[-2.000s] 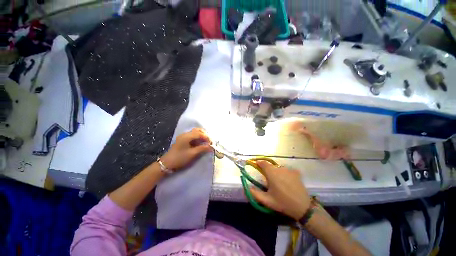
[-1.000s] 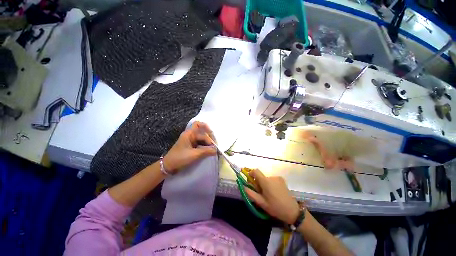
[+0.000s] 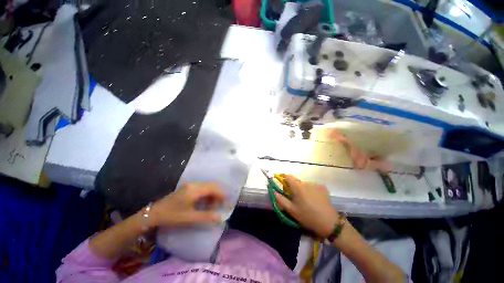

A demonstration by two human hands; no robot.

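Observation:
A dark speckled garment panel (image 3: pixel 160 132) lies on the white table, its pale backing (image 3: pixel 213 146) showing along the right side and hanging over the front edge. My left hand (image 3: pixel 190 204) is over the lower part of the backing, blurred, thumb and fingers curved; whether it grips the cloth cannot be told. My right hand (image 3: pixel 309 204) holds scissors (image 3: pixel 274 196) with green handles, and a yellow-orange handle shows beside them. Their tips point up and left, apart from the cloth, below the lit needle area of the sewing machine.
The sewing machine (image 3: pixel 381 119) stands at right. A peach-pink scrap (image 3: pixel 362 157) and a short green tool (image 3: pixel 388 181) lie on its bed. Large dark fabric (image 3: pixel 149 38) lies at the back left, striped trim pieces (image 3: pixel 58 72) far left. A teal basket (image 3: pixel 268 16) is behind the machine.
My left hand has moved down along the backing, away from the scissors' tips. The scissors are now clear of the cloth. The camera view has shifted a little.

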